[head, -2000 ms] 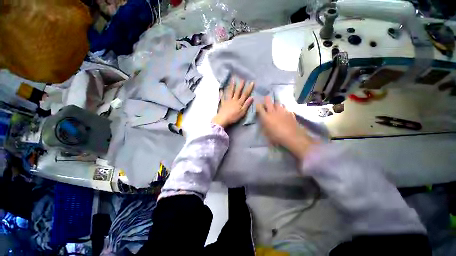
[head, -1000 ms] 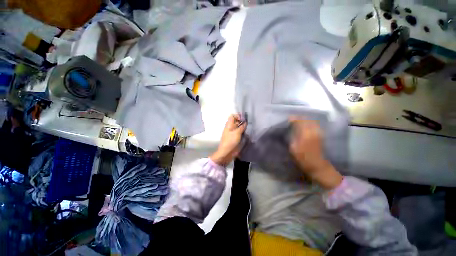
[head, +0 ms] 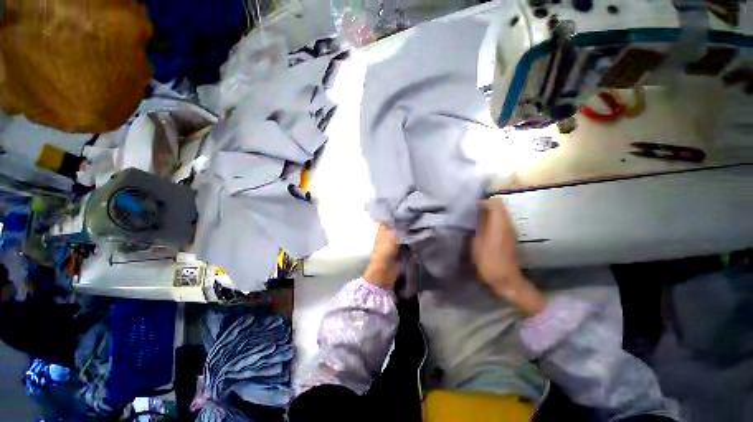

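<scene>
A grey garment panel (head: 433, 136) lies on the white table left of the sewing machine head (head: 528, 74), its near end bunched up at the table's front edge. My left hand (head: 385, 254) grips the left side of the bunched cloth; its fingertips are partly hidden by the cloth. My right hand (head: 498, 247) is at the right side of the cloth, blurred; whether its fingers hold the edge cannot be told. The needle area is in bright glare.
A rumpled stack of grey pieces (head: 264, 185) lies at left, beside a grey machine part (head: 140, 210). Dark thread snips (head: 667, 152) and a red-orange ring-shaped item (head: 603, 106) lie right. A tied cloth bundle (head: 246, 358) and blue basket (head: 142, 346) are below left.
The panel, spread fairly flat a second ago, is now bunched at its near end. Both hands have come nearer the table's front edge. The camera view has also shifted.
</scene>
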